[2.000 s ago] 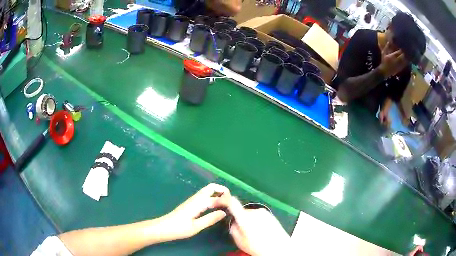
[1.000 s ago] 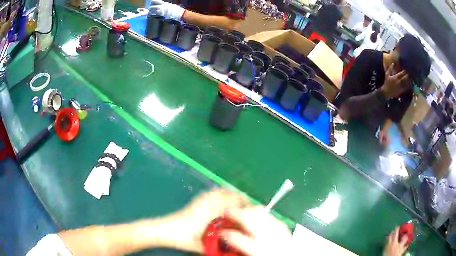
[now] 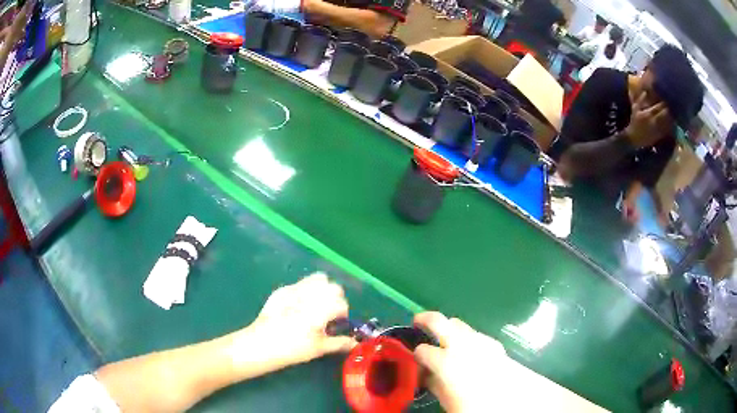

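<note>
A glossy red flared top (image 3: 381, 376) with a dark centre hole lies against a black housing (image 3: 402, 336), low at the frame's centre. My left hand (image 3: 305, 318) holds a small dark and silvery part (image 3: 355, 327) at the fingertips, left of the housing's mouth. My right hand (image 3: 454, 355) grips the housing from the right, its thumb and fingers at the rim. The housing's lower body is hidden by the red top and my hand.
A part-assembled unit (image 3: 421, 190) stands on the belt; another (image 3: 220, 63) stands farther left. Black housings (image 3: 374, 78) stand along the blue strip. A loose red ring (image 3: 115, 189) and white cloth bundle (image 3: 179, 262) lie left. A person (image 3: 629, 113) sits opposite.
The red top, blurred between my hands before, is now at the housing. My left hand has moved left, with the small part. The standing units have shifted right along the belt.
</note>
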